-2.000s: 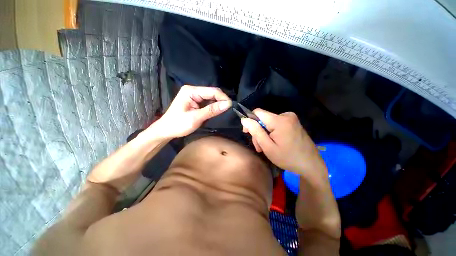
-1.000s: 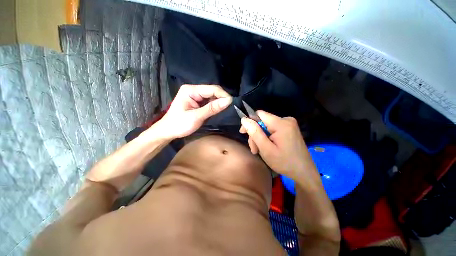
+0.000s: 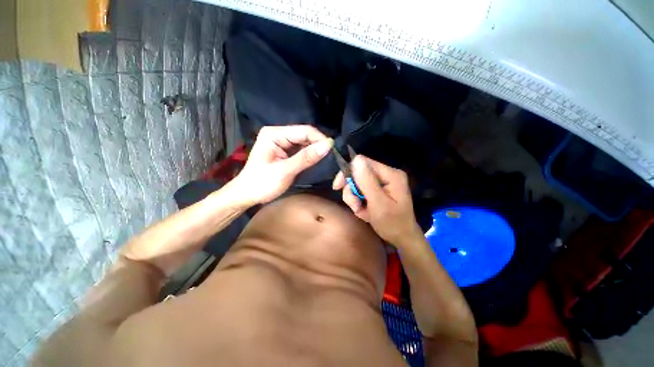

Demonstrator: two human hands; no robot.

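Note:
My left hand [image 3: 283, 161] pinches something small and dark between thumb and forefinger; the piece is mostly hidden by the fingertips. My right hand [image 3: 380, 197] holds the blue-handled thread snips [image 3: 353, 184], with the grey blades pointing up and left. One blade tip is at my left fingertips, and the blades are a little apart. Whether the blades touch the small dark piece I cannot tell. Dark cloth [image 3: 269, 82] lies behind and below my hands, with a thin black cord-like line on it.
The white machine bed edge with a ruler scale [image 3: 459, 64] crosses the top. Silver quilted sheeting [image 3: 64, 186] and cardboard with orange tape [image 3: 50, 32] are at the left. A round blue object [image 3: 473, 247], red items [image 3: 538, 330] and a blue-rimmed container [image 3: 574, 190] are at the right.
My right hand has moved slightly left and turned, so the snips stand more upright with a blade nearer my left fingertips. My left hand has barely moved. The view has shifted slightly.

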